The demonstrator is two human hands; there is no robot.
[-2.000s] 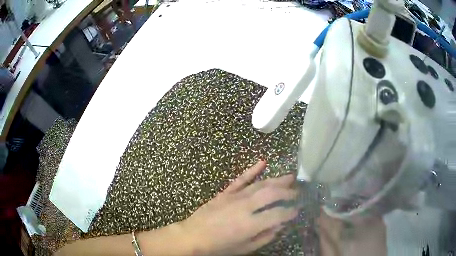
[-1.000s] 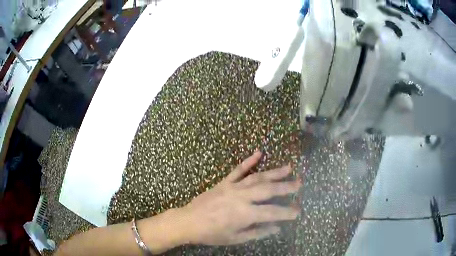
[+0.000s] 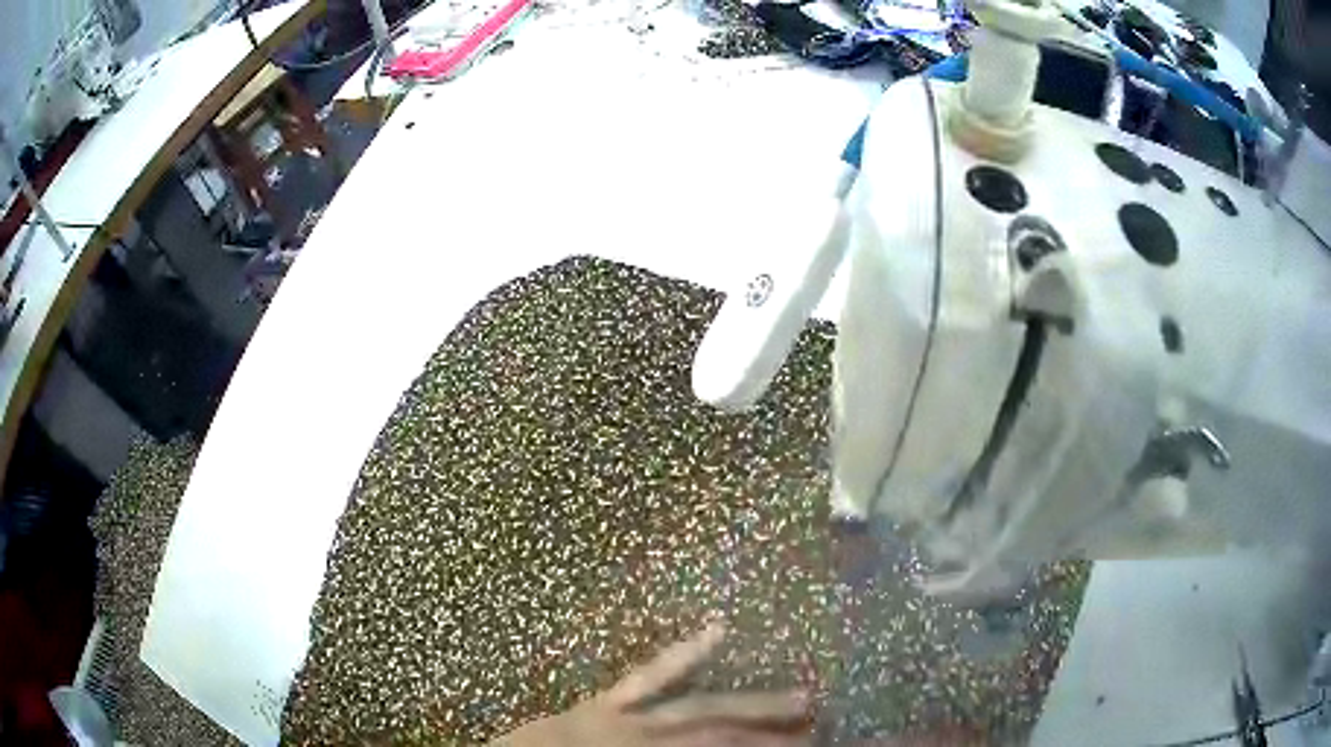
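Note:
A dark printed fabric panel with dense cream flecks (image 3: 540, 482) lies on the white table, its curved edge towards the upper left. It runs under the off-white sewing machine head (image 3: 934, 321). My left hand (image 3: 657, 715) is cut off by the bottom edge, with its fingers apart on the fabric. My right hand is not in view. The needle area is hidden or blurred below the machine head.
A white paddle-shaped lamp (image 3: 752, 329) hangs over the fabric. Black snips (image 3: 1248, 715) lie at the lower right. A pink-red tray (image 3: 460, 41) and fabric scraps (image 3: 861, 32) are at the far edge. More printed fabric (image 3: 139, 569) hangs at the left.
My left hand now shows lower in the picture and is mostly cut off. The right hand seen below the machine head two seconds ago no longer shows. The camera view has shifted.

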